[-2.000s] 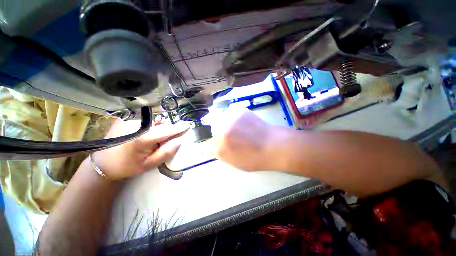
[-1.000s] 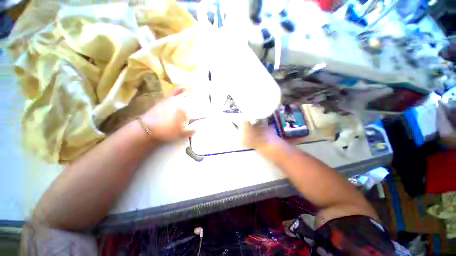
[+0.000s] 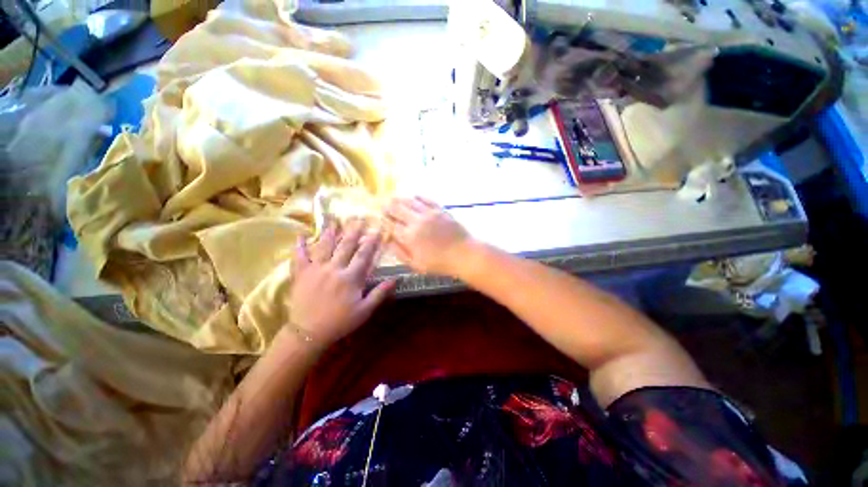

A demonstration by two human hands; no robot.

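A large pale-yellow cloth (image 3: 247, 143) lies bunched on the left half of the white machine table, its folds reaching the front edge. My left hand (image 3: 331, 285) rests flat on the cloth's right side near the table edge, fingers spread. My right hand (image 3: 428, 236) is beside it to the right, its fingertips at the edge of the cloth. Whether the right fingers pinch any cloth is unclear. The sewing machine's needle area (image 3: 487, 100) is beyond my hands, with neither hand at it.
Blue and dark snips (image 3: 526, 152) lie beside a red-edged smartphone (image 3: 588, 143), right of the needle. A whitish scrap (image 3: 706, 179) and a small parts tray (image 3: 773, 198) are at the right end. More yellow cloth (image 3: 95, 390) hangs at lower left. The table's ridged front edge (image 3: 590, 262) runs before me.
The view has shifted back and shows more of the table. Both hands have moved from the needle area to the cloth near the front edge. The cloth now extends to that edge.
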